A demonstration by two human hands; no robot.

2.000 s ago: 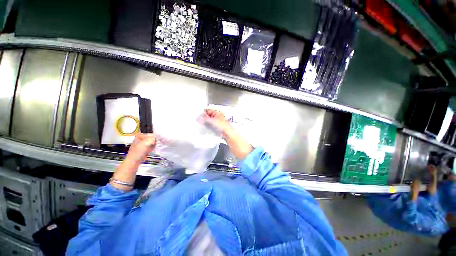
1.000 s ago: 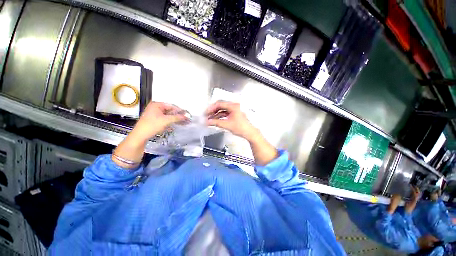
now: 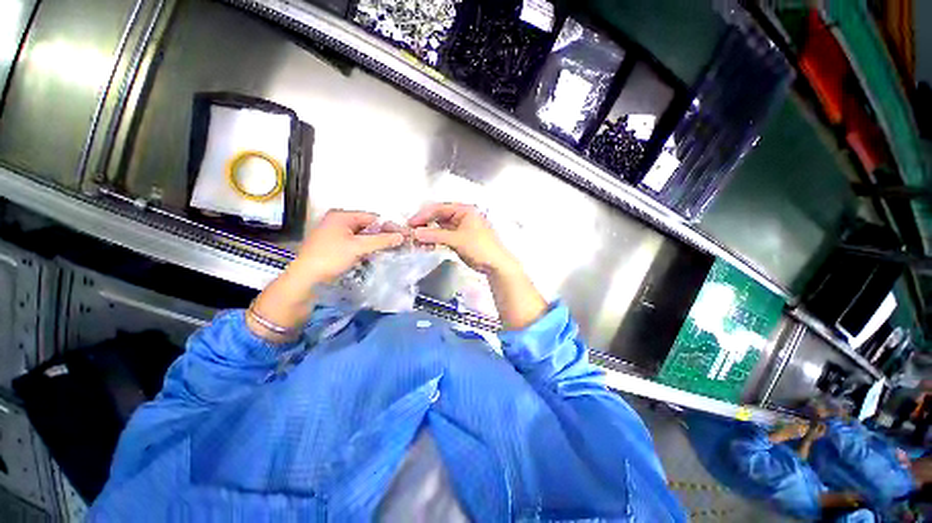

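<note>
A clear crinkly component bag (image 3: 388, 279) hangs below my fingers, close to my waist over the line's near edge. My left hand (image 3: 342, 247) pinches the bag's top edge from the left. My right hand (image 3: 458, 235) pinches the same edge from the right. Both sets of fingertips are close together, nearly touching. The bag's lower part lies against my blue sleeve and front. Its contents are too blurred to tell.
A black tray (image 3: 298, 169) with white paper and a yellow tape roll (image 3: 255, 176) lies left on the line. Component trays (image 3: 497, 51) stand on the green shelf beyond the rail. A green board panel (image 3: 721, 329) lies right. Another person's blue sleeve (image 3: 772, 465) shows at lower right.
Two seconds ago my hands were apart with the bag spread between them; now they are together at its top edge. The view has tilted, so the tray and shelf appear higher.
</note>
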